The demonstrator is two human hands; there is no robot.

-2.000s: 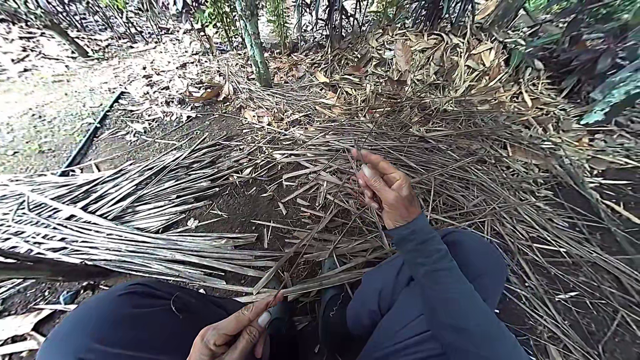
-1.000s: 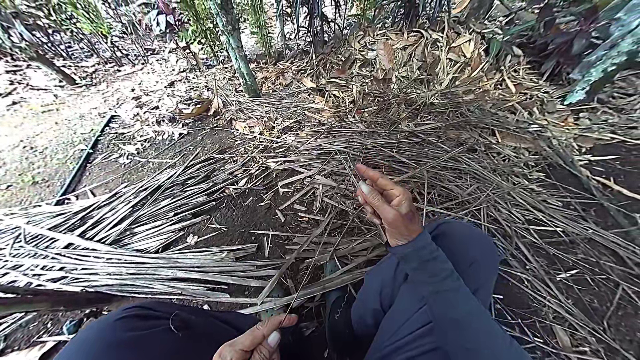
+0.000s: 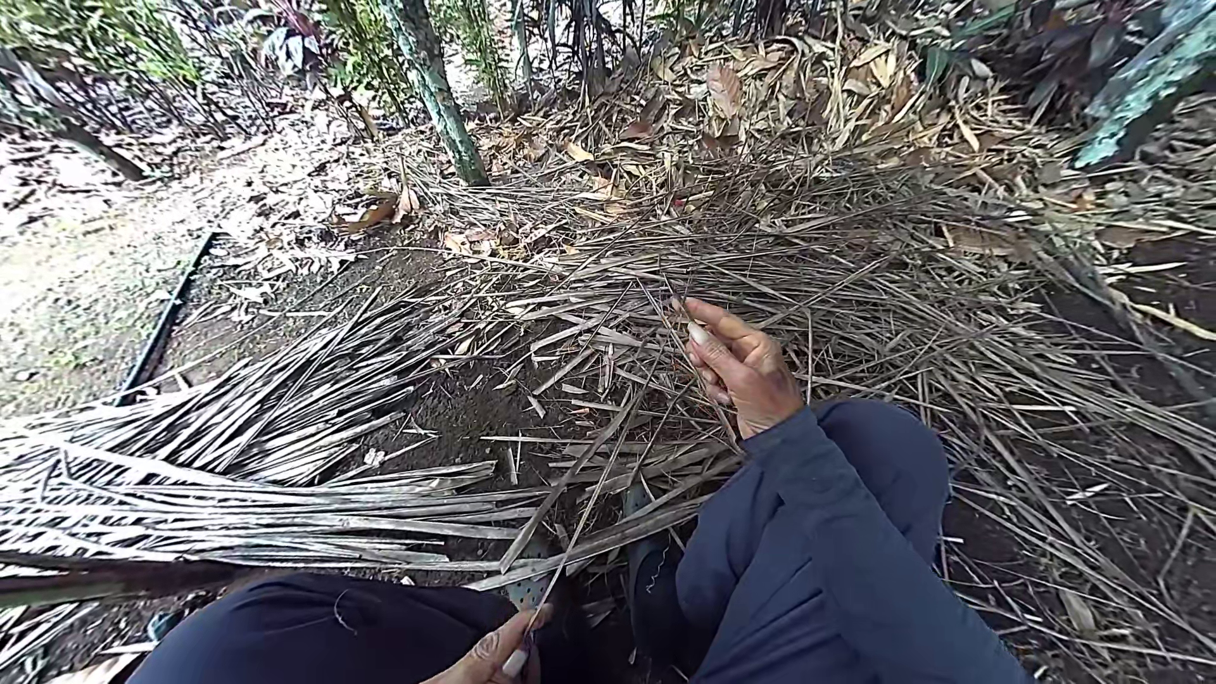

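My right hand [image 3: 746, 370], in a dark blue sleeve, is raised over the dry palm leaflets, thumb and fingertips pinched on something thin, apparently a leaf midrib or small blade; which one I cannot tell. Low in the view, my left hand [image 3: 499, 655] pinches the end of a thin dry palm leaf strip [image 3: 591, 503], which slants up and right toward my right hand. Whether its far end reaches the right fingers is unclear. To the left lie long dry palm leaflets [image 3: 313, 518], still in a fan.
Thin dry ribs and strips [image 3: 912, 304] cover the ground at the right. A black hose [image 3: 166, 318] lies at the left. A slim tree trunk [image 3: 442, 104] stands behind, with a lichen-covered trunk [image 3: 1140, 95] at the upper right. My knees [image 3: 304, 632] frame the near edge.
My left hand has moved down, toward the bottom edge of the view. My right hand stays raised in about the same place.
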